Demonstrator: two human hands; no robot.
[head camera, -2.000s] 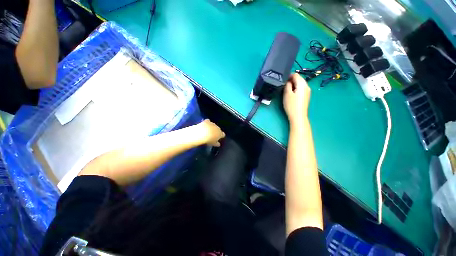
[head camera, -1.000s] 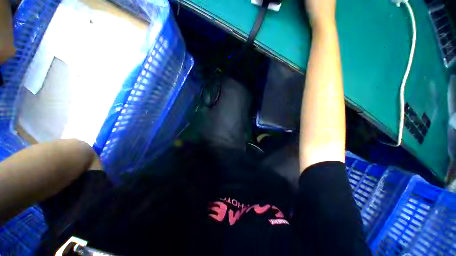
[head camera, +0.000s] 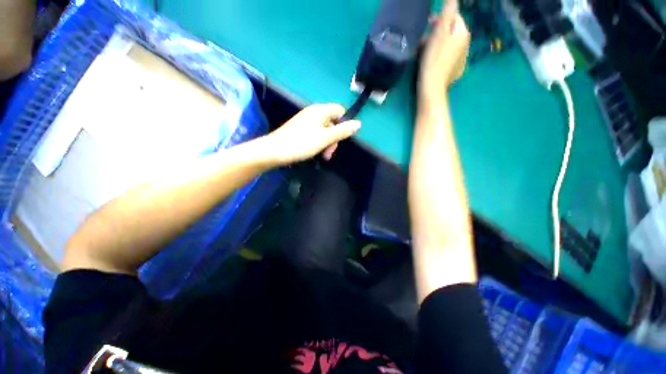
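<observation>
The black corded unit (head camera: 394, 42) lies on the green bench near the top edge of the view, its far end cut off. White end pieces show either side of the cord exit. My left hand (head camera: 318, 133) is closed around the black power cord (head camera: 357, 107) at the bench's front edge. My right hand (head camera: 445, 51) is beside the unit's right side, blurred, with fingers bent; whether it grips the unit or a lead is unclear.
A blue crate (head camera: 247, 109) with film and pale sheets (head camera: 175, 95) stands left. The power strip (head camera: 553, 62) and its white cable (head camera: 563, 172) are right, with small black rectangles (head camera: 580, 245) beside the cable. More blue crates (head camera: 515, 321) stand lower right. Another person's arm (head camera: 14, 36) shows top left.
My left hand has come from over the crate side to the cord and taken hold of it. The view has tilted back up, showing the unit and my right hand again.
</observation>
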